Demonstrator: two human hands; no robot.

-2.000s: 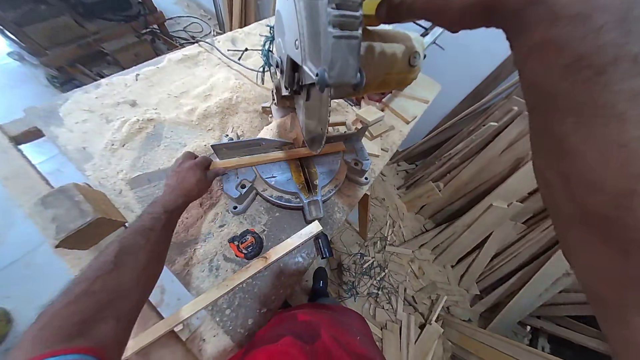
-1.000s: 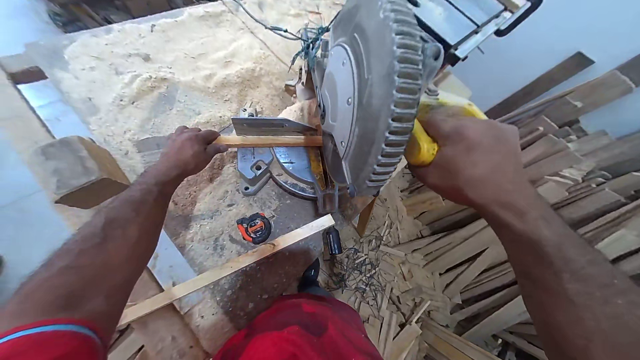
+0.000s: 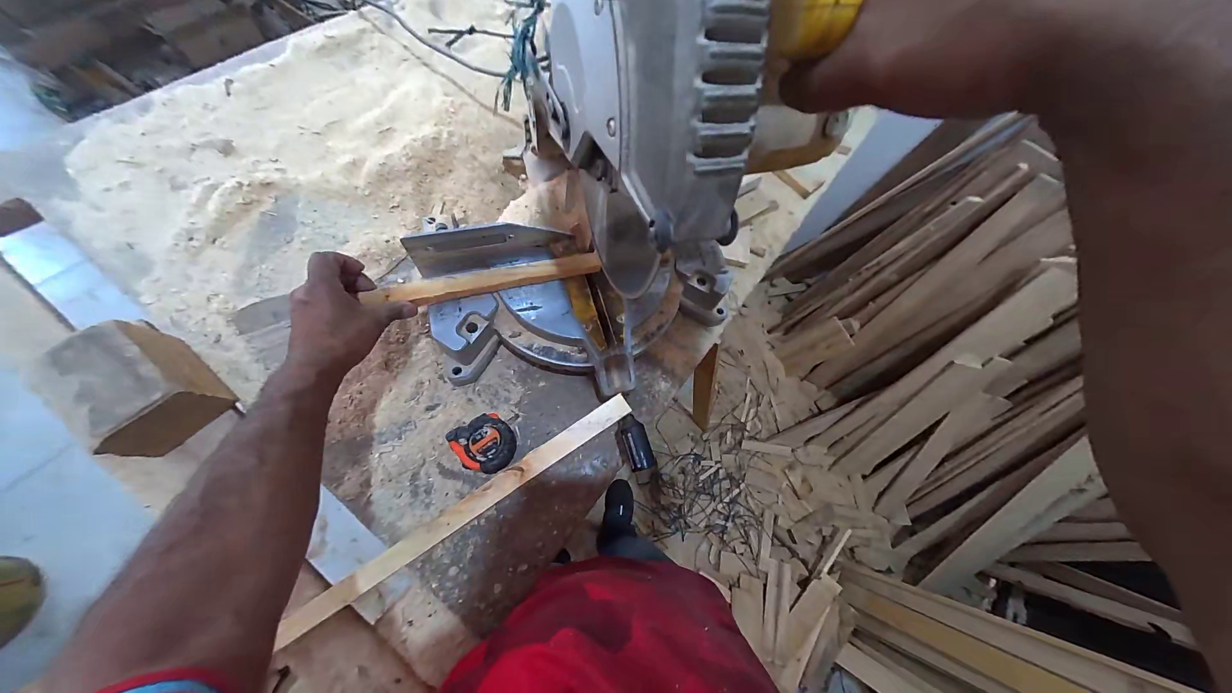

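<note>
My left hand [image 3: 337, 306] grips the left end of a thin wooden strip [image 3: 491, 281], which crosses the metal base of a miter saw [image 3: 549, 322] just in front of its fence [image 3: 481, 243]. The strip's right end lies by the slot, close to the raised blade and its guard [image 3: 630, 236]. At the top right my right hand [image 3: 866, 72] is closed on the yellow saw handle [image 3: 813, 27]; its fingers are partly out of sight. An orange and black tape measure [image 3: 481, 443] and a longer wooden strip [image 3: 462, 515] lie nearer to me.
Sawdust [image 3: 231, 154] covers much of the bench. A wooden block [image 3: 135, 385] sits at the left. Long boards [image 3: 953, 318] are piled at the right, with offcuts [image 3: 770, 539] on the floor. A black cylindrical object [image 3: 634, 445] lies near the long strip's end.
My right hand has raised the saw head, which was down over the base one second ago. My left hand still holds the strip, whose right end now shows clear of the guard.
</note>
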